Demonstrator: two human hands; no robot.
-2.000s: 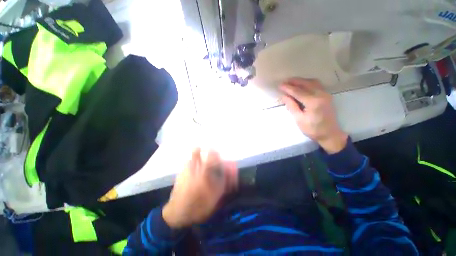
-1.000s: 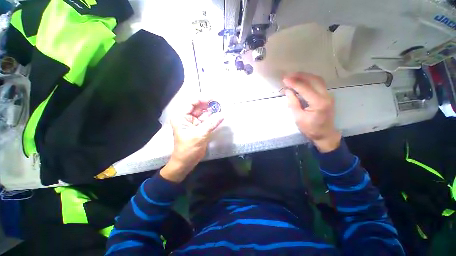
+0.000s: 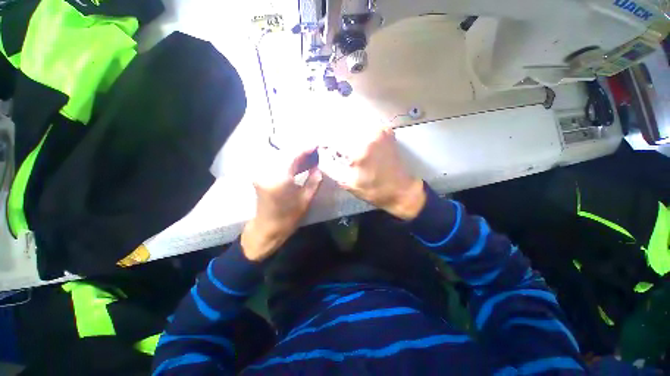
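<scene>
My left hand (image 3: 279, 197) is at the front edge of the white machine bed and pinches a small dark round part (image 3: 312, 158), which looks like a bobbin case, between thumb and fingers. My right hand (image 3: 378, 172) is just right of it, fingertips close to the part; glare hides whether they hold anything. A small round part (image 3: 414, 113), perhaps a bobbin, lies on the bed beyond my right hand with a fine dark line, perhaps thread, beside it. The presser foot and needle area (image 3: 323, 73) is above my hands.
Black cloth (image 3: 147, 139) with neon yellow-green sections (image 3: 73, 55) lies on the table at left. The machine head (image 3: 544, 44) is at upper right. A black loop (image 3: 599, 110) is at the bed's right end. Black and neon garments (image 3: 514, 180) are heaped at lower right.
My left hand has risen from the front edge with the round part. My right hand has moved left towards it. The small part on the bed now shows. The camera view has shifted.
</scene>
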